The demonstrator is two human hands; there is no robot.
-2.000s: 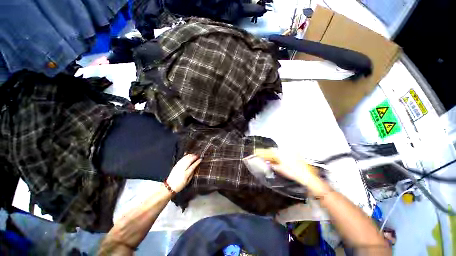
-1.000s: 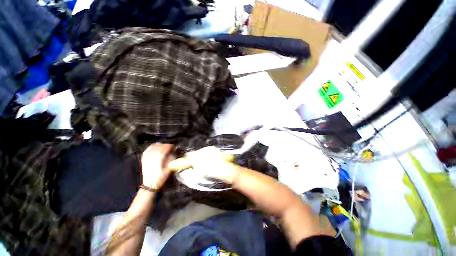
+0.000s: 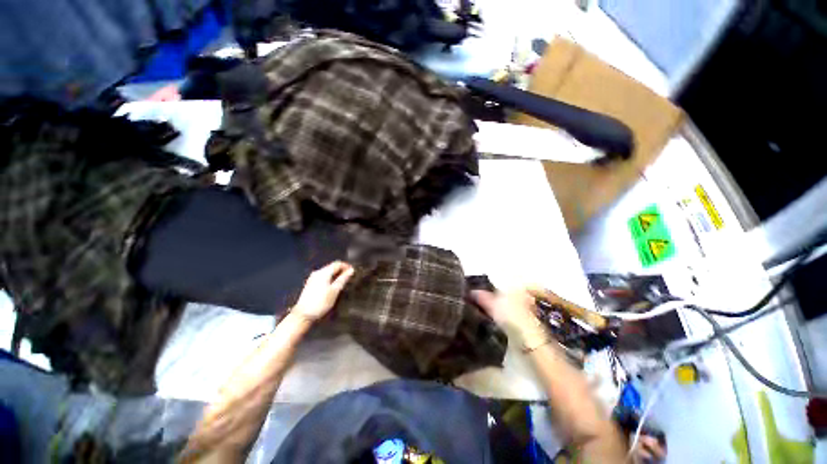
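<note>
The plaid garment piece (image 3: 413, 294), dark brown with pale check lines, lies over the right part of the dark padded board (image 3: 218, 249). My left hand (image 3: 325, 288) pinches its left edge. My right hand (image 3: 508, 310) is at its right edge, fingertips touching the cloth; the grip is blurred. The steam iron (image 3: 567, 319) stands right of my right hand, out of my grasp, its pale handle showing and its hose running right.
A large plaid pile (image 3: 363, 136) lies beyond my hands, a second (image 3: 82, 245) at far left. A thin padded arm (image 3: 562, 113) stands before cardboard (image 3: 626, 118). A white panel with a green label (image 3: 651, 234) is at right. Hose and cable (image 3: 716, 331) cross the right side.
My right hand has let go of the iron, which moved from the cloth to the right. The plaid piece shows again, and my hands are farther apart. The camera view has shifted.
</note>
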